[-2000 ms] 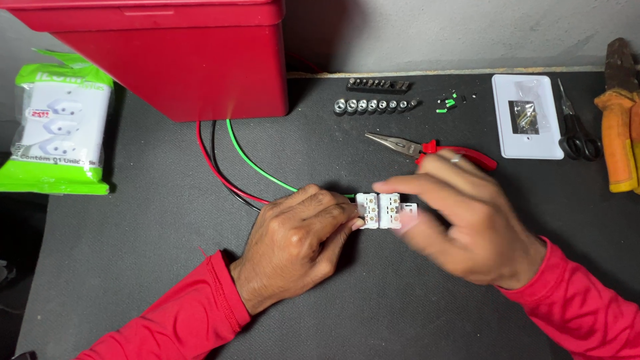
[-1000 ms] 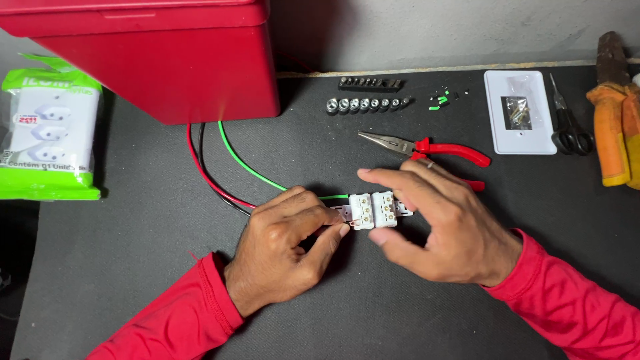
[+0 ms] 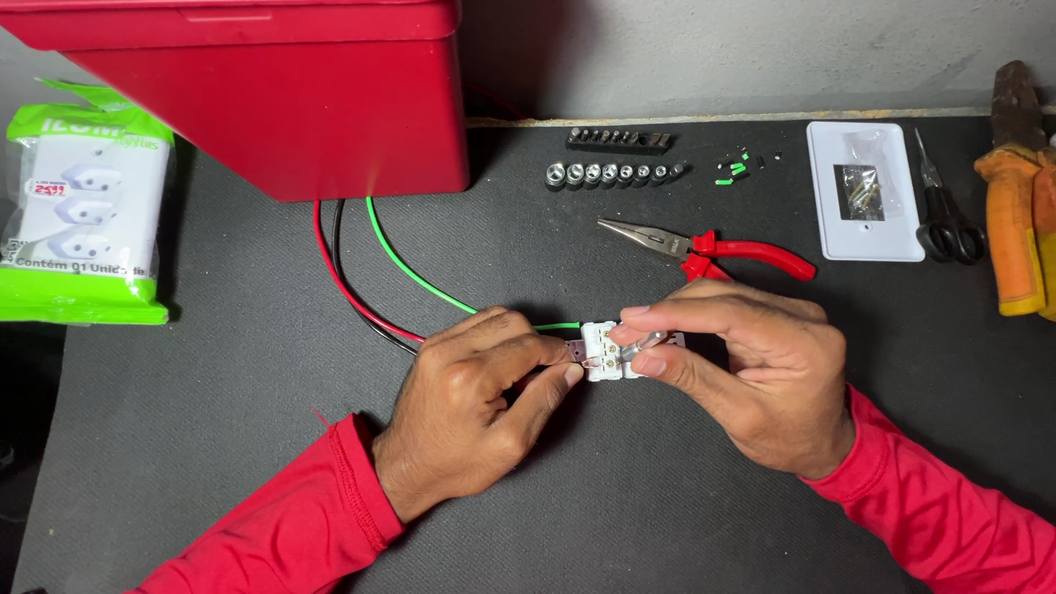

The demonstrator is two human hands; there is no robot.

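My left hand pinches the bared copper end of a wire at the left edge of a white socket module with brass screw terminals. Which wire it is cannot be seen under the fingers. My right hand grips a short metal screwdriver, tilted over the module's terminals; its tip is not clearly visible. A green wire runs to the module's upper left corner. The red wire and black wire pass behind my left hand. Part of the socket assembly is hidden by my right fingers.
A red plastic container stands at the back left, beside a packaged socket. Behind my right hand lie needle-nose pliers, a row of sockets and a bit holder. Farther right are a white cover plate, scissors and orange-handled pliers.
My right hand, whose fingers were spread beside the module, now holds a small screwdriver over it. My left hand stays at the module's left edge.
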